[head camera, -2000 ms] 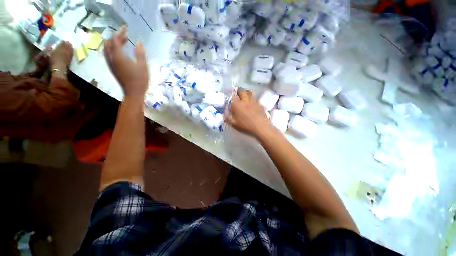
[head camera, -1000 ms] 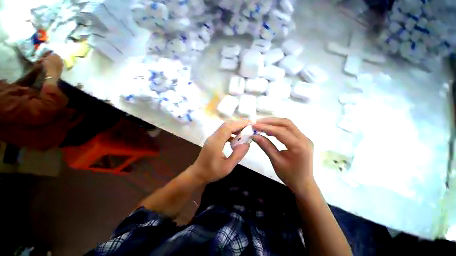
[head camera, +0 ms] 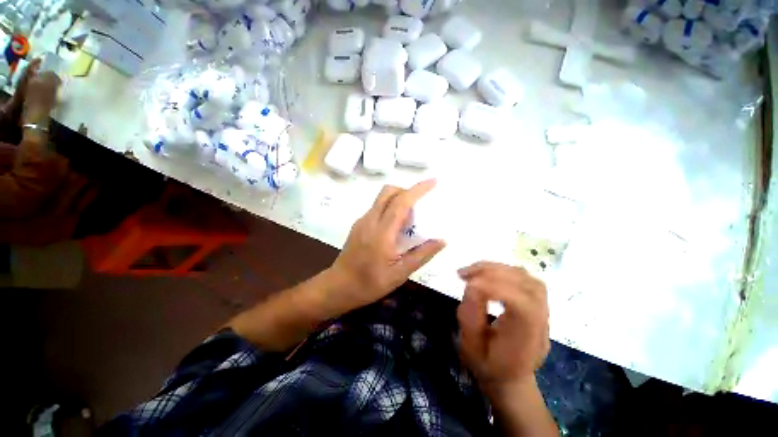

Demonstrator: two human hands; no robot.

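Note:
My left hand (head camera: 384, 239) is above the table's front edge with a white case (head camera: 411, 232) between thumb and fingers, mostly hidden by the palm. My right hand (head camera: 505, 320) is apart from it, lower right, its thumb and finger curled together and blurred; whether it pinches a thin film cannot be told. Bare white cases (head camera: 394, 112) lie in a cluster beyond my left hand, some with a short dark mark. An open clear plastic bag of blue-marked cases (head camera: 223, 119) lies to the left.
Large clear bags of wrapped cases (head camera: 256, 32) are at the back. Crossed white strips (head camera: 577, 47) lie right rear. A bright pale heap (head camera: 635, 201) and a dotted beige patch (head camera: 541, 251) lie right. Another person's hand (head camera: 38, 90) and an orange stool (head camera: 162, 242) are left.
My hands were together at the case; my right hand has moved away, down and to the right. My left hand still holds the case. Earlier, my right hand was at the small bag. The view has shifted.

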